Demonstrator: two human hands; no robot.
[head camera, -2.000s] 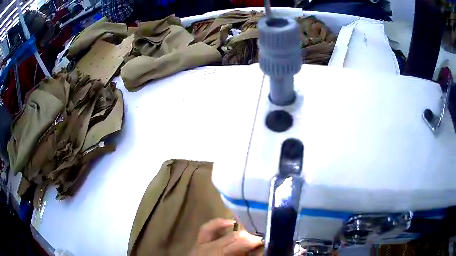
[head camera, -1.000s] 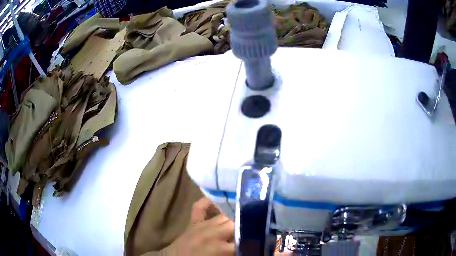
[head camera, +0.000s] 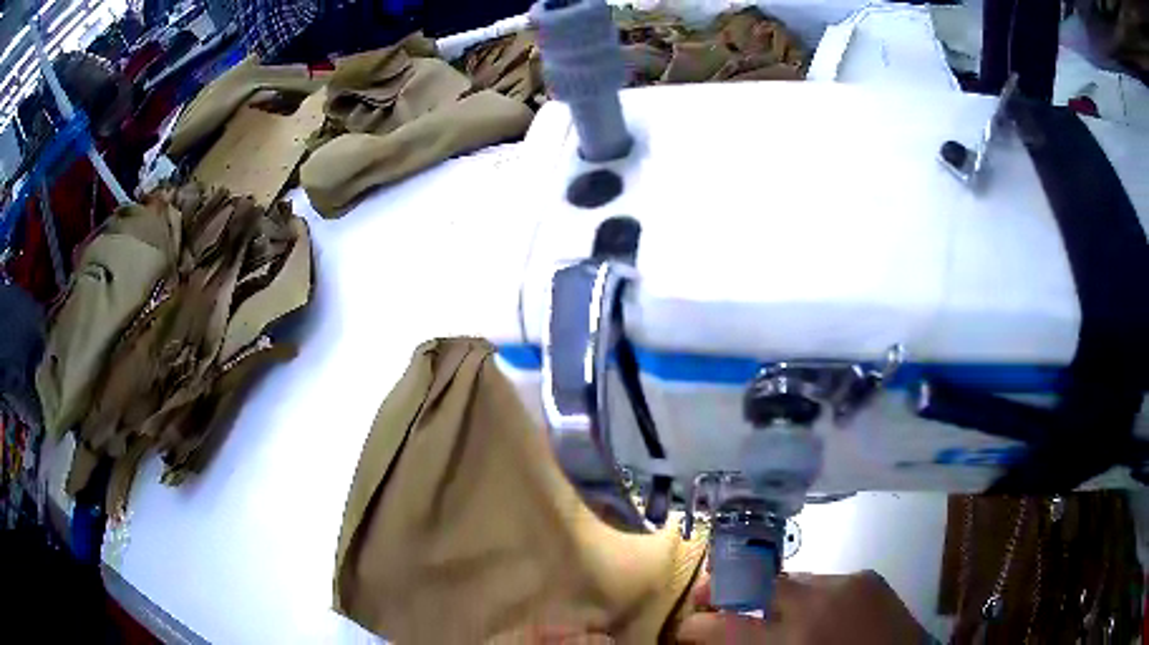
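Observation:
A khaki-brown fabric panel lies in folds on the white table, left of the sewing machine head. Its right part runs in bright lamp light under the head, behind the chrome take-up lever guard. My right hand is at the bottom, partly hidden by the grey tension dial; its fingers hold the panel's right edge. Of my left hand only a blurred sliver shows on the panel at the bottom edge, so its grip cannot be seen. The needle point is hidden.
A loose heap of khaki-brown pieces, some with shiny teeth, lies at the left. More khaki-brown pieces lie along the far table edge. Dark brown zipper strips hang at the lower right. A black band wraps the machine arm.
The view has shifted, so the machine head sits higher and further left. More of the panel and my right hand now show. My left hand has dropped almost out of the picture.

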